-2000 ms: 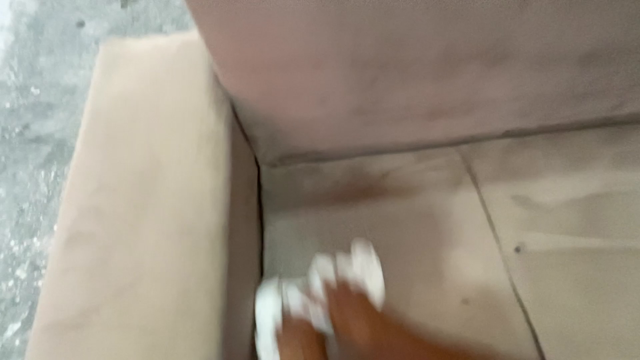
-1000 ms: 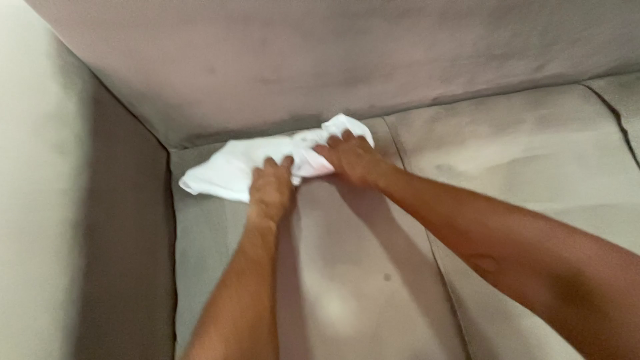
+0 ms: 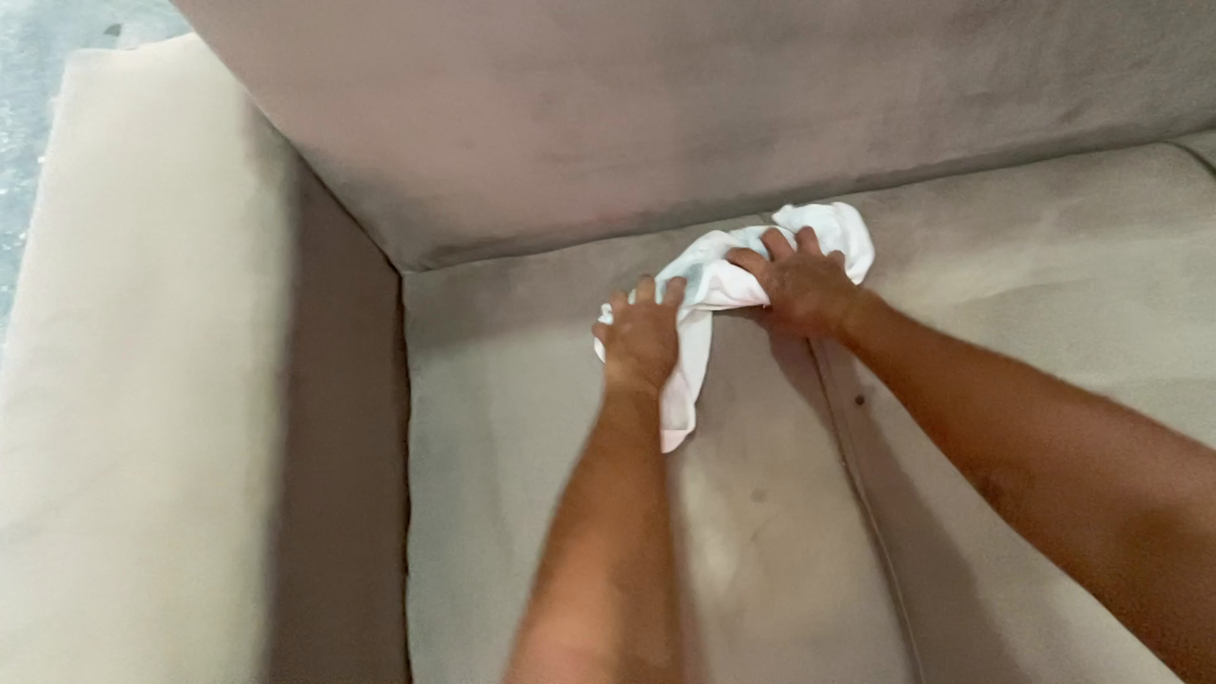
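Observation:
A crumpled white cloth lies on the beige upholstered sofa seat, near the seam below the backrest. My left hand presses on the cloth's left part with fingers bent over it, and a loose flap hangs beside the wrist toward me. Over the cloth's right part is my right hand, its fingers spread and curled into the fabric. The palms and the cloth under them are hidden.
The sofa's backrest rises behind the hands, and its thick armrest stands at the left. A seam runs across the seat, with a small dark spot beside it. Grey floor shows at the upper left.
Both hands have moved from the corner by the armrest to the right along the seat with the cloth. The cloth is more bunched, with a flap now hanging toward me.

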